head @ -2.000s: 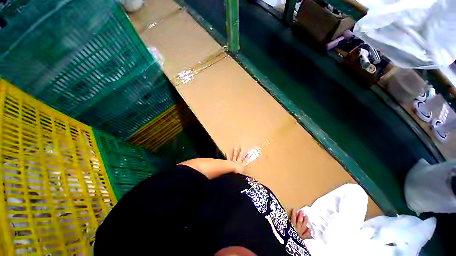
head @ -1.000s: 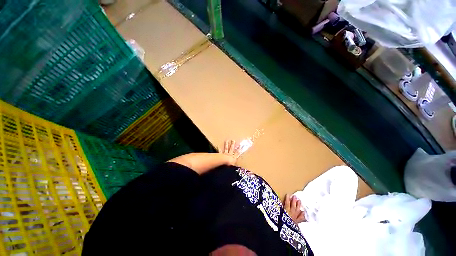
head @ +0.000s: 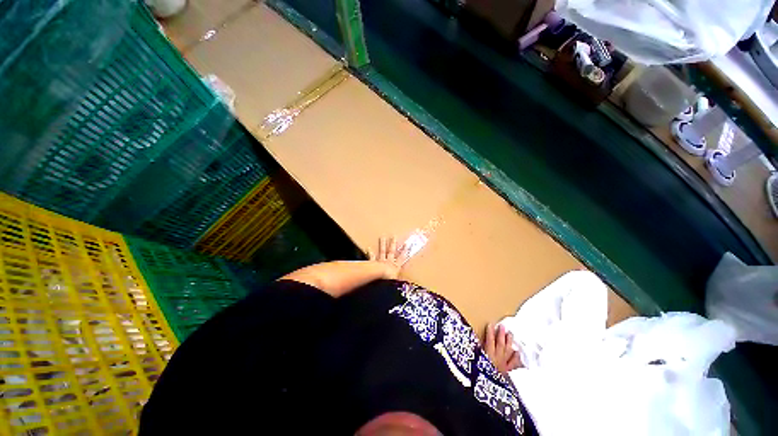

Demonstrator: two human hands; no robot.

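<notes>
My left hand [head: 389, 255] rests on the near edge of the cardboard bench cover [head: 341, 162], fingers apart and holding nothing, beside a shiny strip of tape [head: 414, 246]. My right hand [head: 501, 347] lies at the near edge of the bench against the bright white bag stack [head: 627, 370]. Its fingers touch or lie beside the bags; whether it grips one cannot be told. The white bags are overexposed and spread over the bench end at the lower right.
A green conveyor belt [head: 512, 111] runs beyond the bench, with a green post [head: 351, 34]. A bagged unit [head: 744, 298] stands on it at right. White-based units [head: 721, 166] stand behind. Green crates [head: 128, 111] and a yellow crate [head: 68, 306] are at left.
The view has shifted a little, so the bench and belt sit slightly further left and up. Both hands stay in the same places on the bench.
</notes>
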